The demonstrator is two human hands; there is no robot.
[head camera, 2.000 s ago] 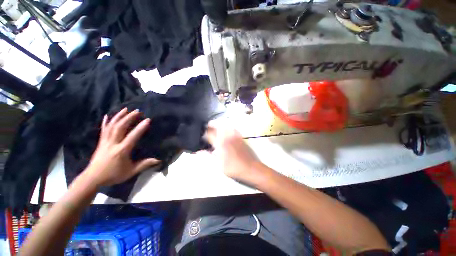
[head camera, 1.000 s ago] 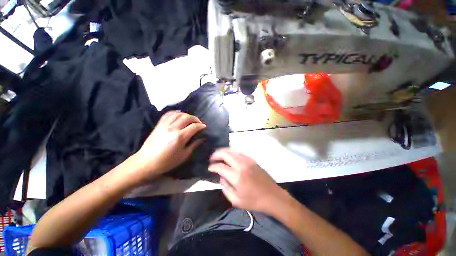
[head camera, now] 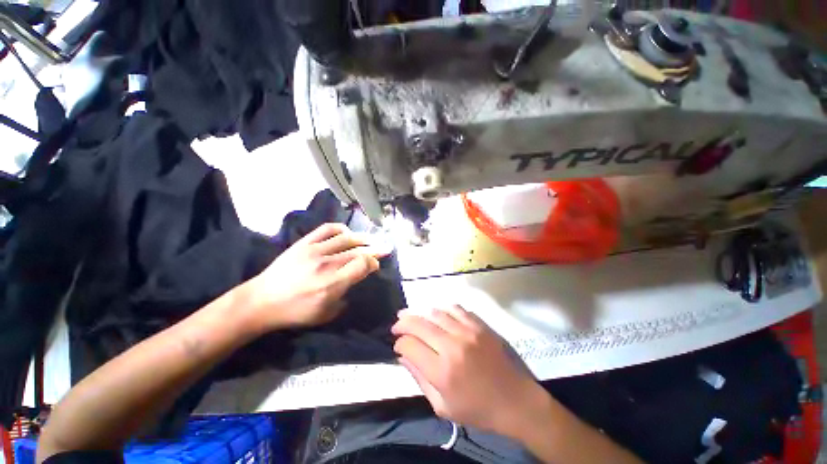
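Note:
A black garment piece lies on the white table and reaches under the lit presser foot of the off-white sewing machine, lettered "TYPICAL". My left hand rests on the cloth, its fingertips just left of the foot, fingers close together. My right hand is at the cloth's right edge, nearer the table front, with its fingertips on the edge. The needle tip is lost in glare.
More black cloth heaps at left and behind. A red-orange plastic loop lies under the machine arm. A black cable is at the table's right end. A blue basket is at lower left. Dark cloth with white pieces is at lower right.
My left hand has moved from flat on the cloth at left to beside the foot. My right hand has moved from near the foot to the cloth's front right edge. The view has shifted.

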